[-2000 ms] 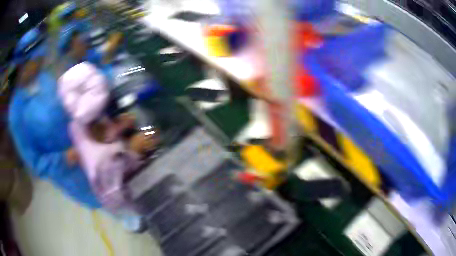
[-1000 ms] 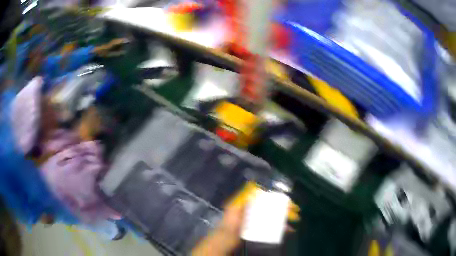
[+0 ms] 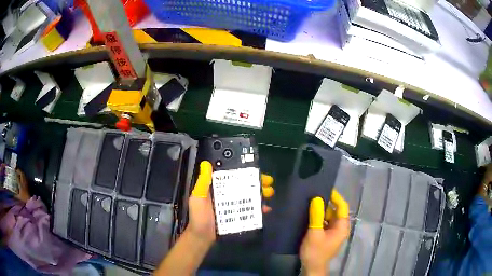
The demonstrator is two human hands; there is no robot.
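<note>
My left hand [image 3: 202,207], with yellow finger cots, holds a black smartphone [image 3: 237,199] upright, its back facing me. The phone shows camera lenses at the top and a large white label below. My right hand [image 3: 326,234], also in yellow cots, holds a thin dark back cover [image 3: 312,186] with a camera cutout at its top. The phone and the cover are side by side and apart, above the dark work mat.
A grey tray with dark covers [image 3: 123,188] lies left; another tray [image 3: 380,215] lies right, a few pockets holding covers. Behind, open white boxes [image 3: 240,94] stand on the green conveyor. A yellow emergency stop box [image 3: 129,102], blue basket [image 3: 237,19] and people at both sides show.
The view has swung right and down to the bench and steadied. One hand with a white-labelled item showed blurred a second ago; now both hands show, with the phone and cover.
</note>
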